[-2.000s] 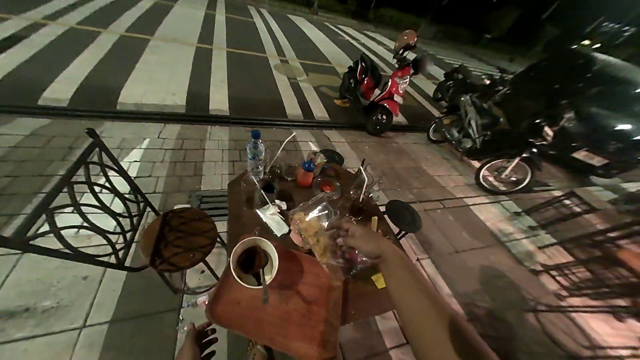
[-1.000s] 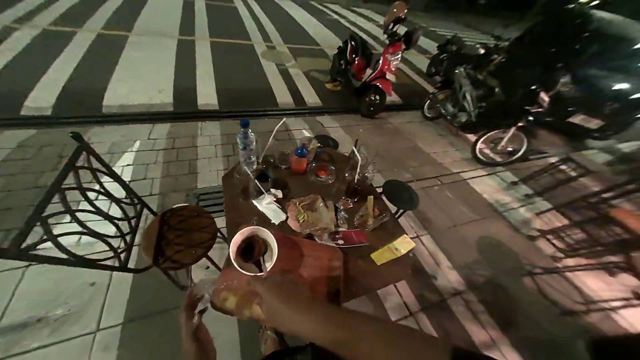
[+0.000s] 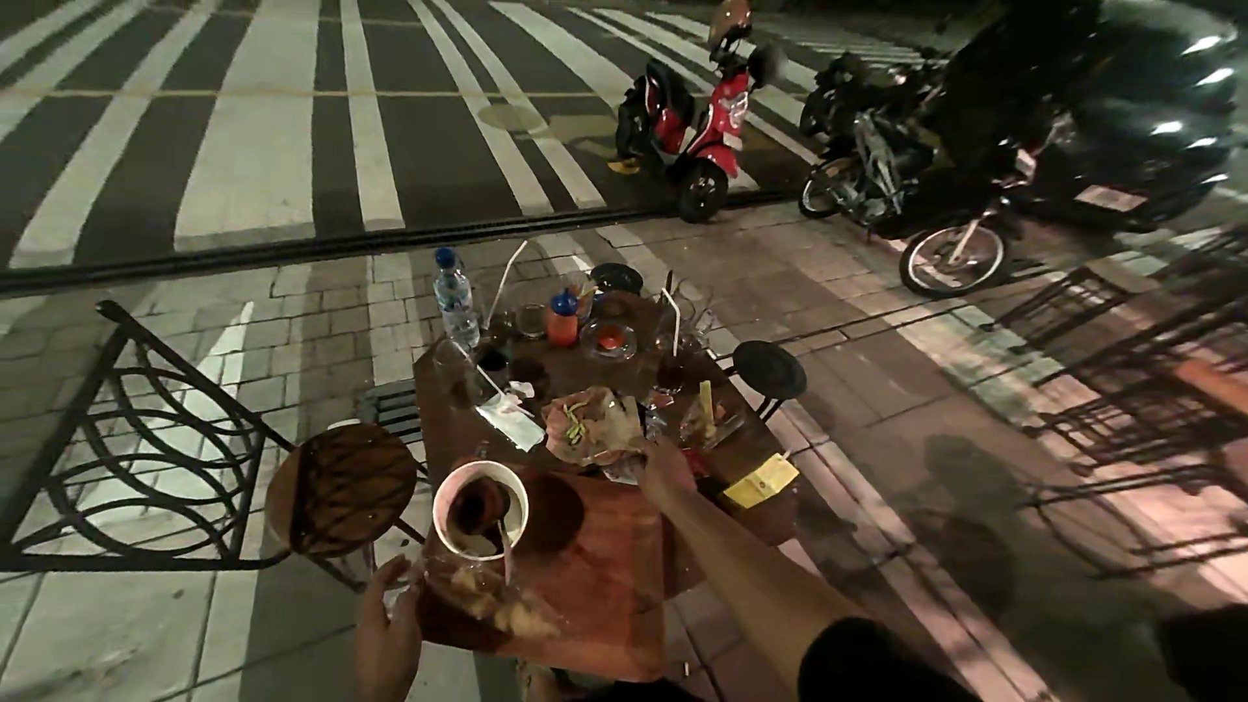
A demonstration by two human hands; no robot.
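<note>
At the near left corner of the table, my left hand (image 3: 390,619) rests against a clear plastic bag of yellowish food (image 3: 497,606); how firmly it grips is unclear. The bag lies on a reddish-brown wooden board (image 3: 600,575), below a white paper bowl (image 3: 480,509) that has dark contents and a spoon in it. My right hand (image 3: 665,470) reaches to the near right edge of an opened brown food wrapper (image 3: 590,426) with green bits on it. Its fingertips are partly hidden. A yellow packet (image 3: 761,481) lies to the right, and a crumpled white tissue (image 3: 511,419) to the left.
Farther back stand a water bottle (image 3: 454,297), a blue-capped orange bottle (image 3: 563,319), a glass ashtray (image 3: 608,338) and glasses with straws. Round stools (image 3: 343,487) flank the table. Beside a metal railing (image 3: 146,448) runs the pavement; a red scooter (image 3: 707,127) and motorcycles are parked beyond.
My right hand has moved from near the board to the brown wrapper. The bag of yellowish food, over the wrapper two seconds ago, now lies on the board by my left hand.
</note>
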